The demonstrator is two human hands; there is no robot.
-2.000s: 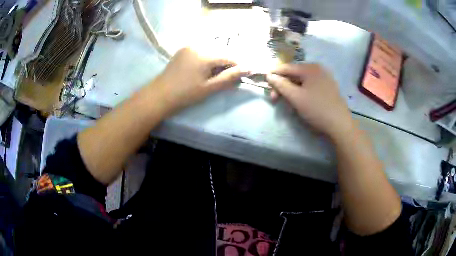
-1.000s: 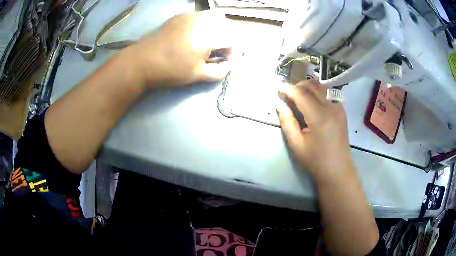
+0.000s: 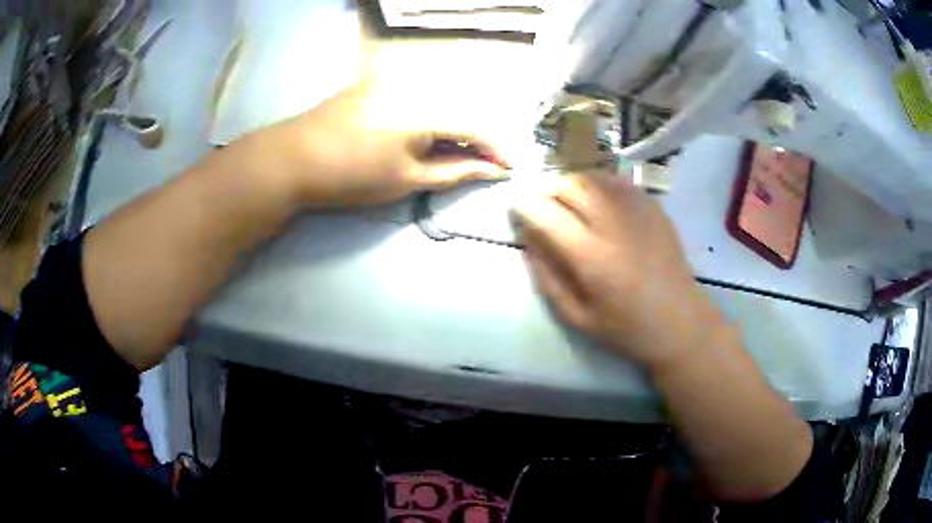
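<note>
The white sewing machine head (image 3: 674,61) stands at the upper right. A small brassy block (image 3: 578,138) sits beside the needle area, which is lost in lamp glare. My left hand (image 3: 393,163) lies left of the needle area, thumb and fingers reaching to the glare. My right hand (image 3: 603,255) is just in front of the brassy block, fingers bent and fingertips close to the left ones. Any fabric under the fingertips is washed out by glare, so I cannot tell what either hand holds.
A smartphone (image 3: 773,204) with a dark red edge lies right of the head. Brown-grey cut parts (image 3: 41,112) are piled at far left, with a pale strip (image 3: 143,129) beside them. A dark seam (image 3: 787,294) crosses the white table (image 3: 409,306). Hanging layers (image 3: 874,460) show lower right.
My right hand has moved left and its fingers have come in towards my left hand. My left thumb and fingers sit slightly lower and further right. The camera view has shifted a little.
</note>
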